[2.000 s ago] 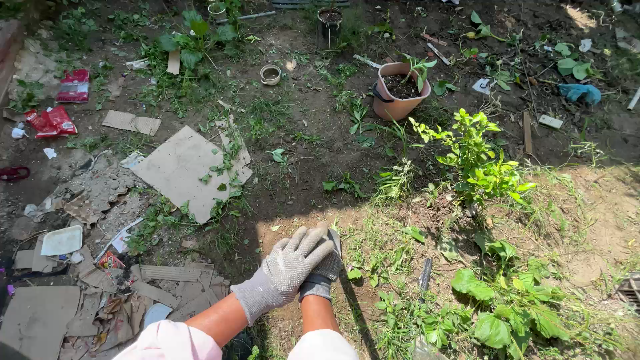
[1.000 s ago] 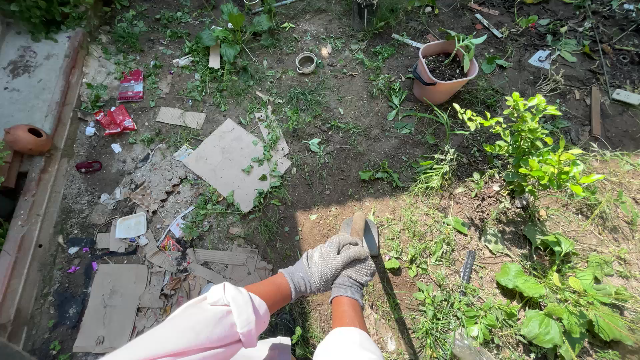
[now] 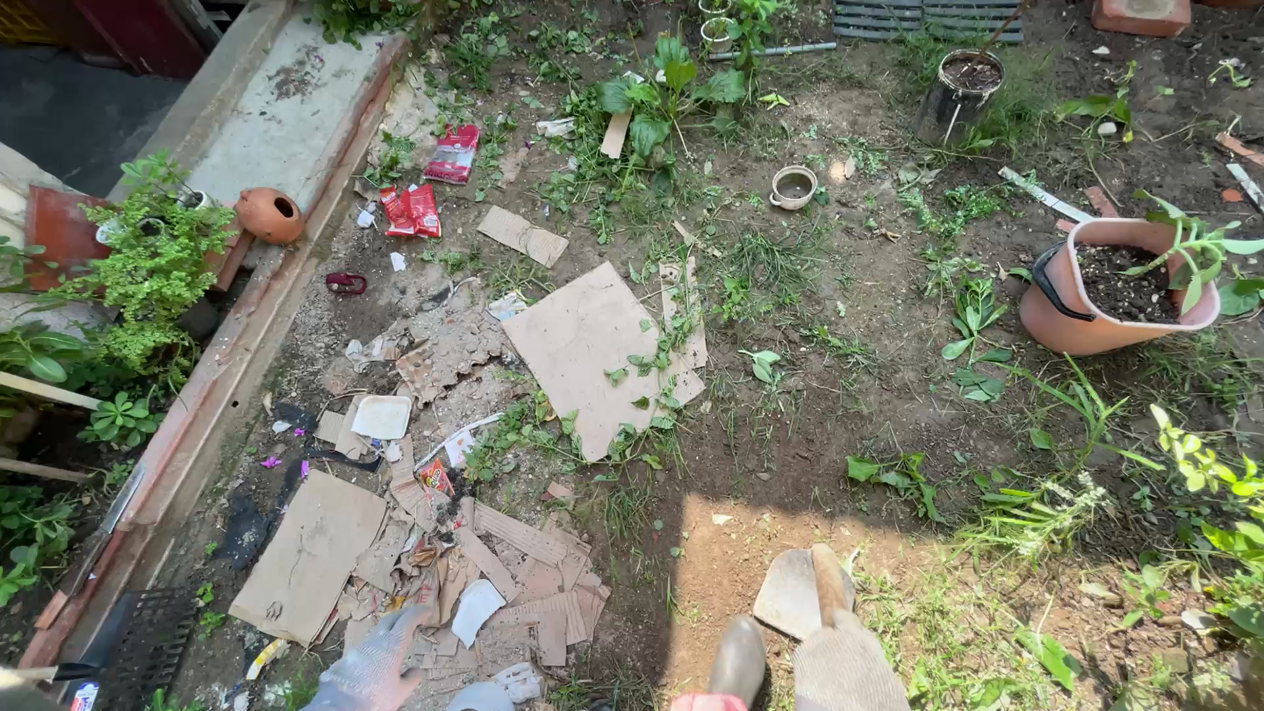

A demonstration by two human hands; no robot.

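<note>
My left hand (image 3: 370,664), in a grey knit glove and blurred, is low over the torn cardboard pile (image 3: 523,583), with fingers apart and nothing seen in it. At the bottom right my gloved right hand (image 3: 847,664) is closed around the wooden handle (image 3: 832,585) of a tool. A flat metal blade (image 3: 787,594) shows beside the handle, over sunlit soil; how the two join is hidden. Left of that hand is a rubber boot (image 3: 739,657). Near my left hand lie a flat cardboard piece (image 3: 311,558) and a white scrap (image 3: 478,610).
A large cardboard sheet (image 3: 590,346), a white tray (image 3: 382,417) and red wrappers (image 3: 411,210) lie on the soil. A brick-edged kerb (image 3: 247,341) runs along the left. A black toothed plastic object (image 3: 148,642) is at the lower left. A pink planter (image 3: 1071,316) leans at the right.
My hands, earlier one over the other at the top of the tool's handle, are now apart. The left has moved left over the cardboard; the right stays on the handle. The view has swung left.
</note>
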